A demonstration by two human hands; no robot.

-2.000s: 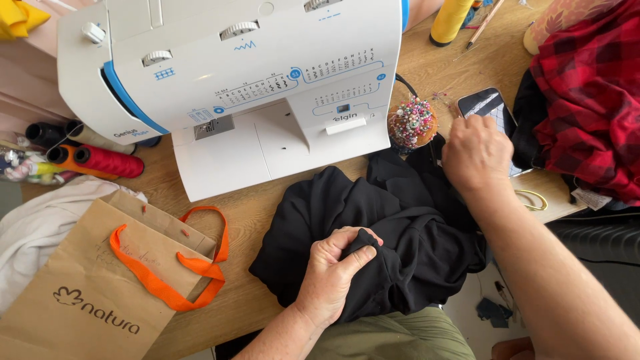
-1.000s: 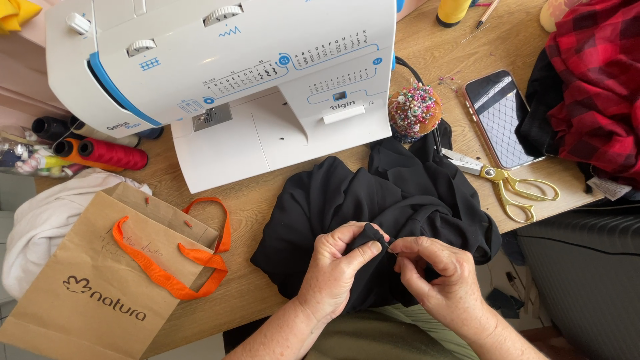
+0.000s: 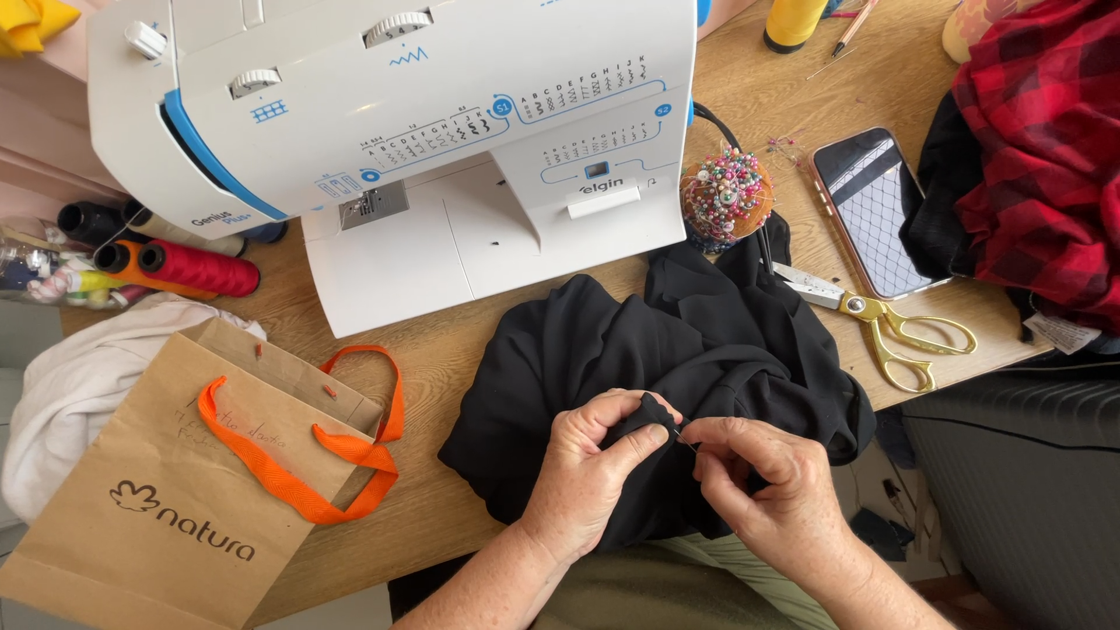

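A black fabric garment (image 3: 595,341) lies bunched over the table's front edge and the lap. My left hand (image 3: 595,472) pinches a folded edge of it between thumb and fingers. Close to that fold, my right hand (image 3: 761,481) grips a thin sewing needle (image 3: 687,440) between thumb and forefinger, its tip at the cloth. Any thread is too fine to tell. Gold-handled scissors (image 3: 862,306) lie to the right of the garment, and a pincushion full of coloured pins (image 3: 728,199) stands behind it.
A white sewing machine (image 3: 420,114) stands at the back. A paper bag with orange handles (image 3: 175,472), white cloth (image 3: 70,376) and thread spools (image 3: 206,268) are at left. On the right are a phone (image 3: 875,210), red plaid fabric (image 3: 1041,157) and a dark grey ribbed surface (image 3: 1015,455) beyond the table edge.
My right hand has come from over the phone and scissors area to the fold of black fabric beside my left hand. The scissors and phone now show uncovered. My left hand still pinches the fabric.
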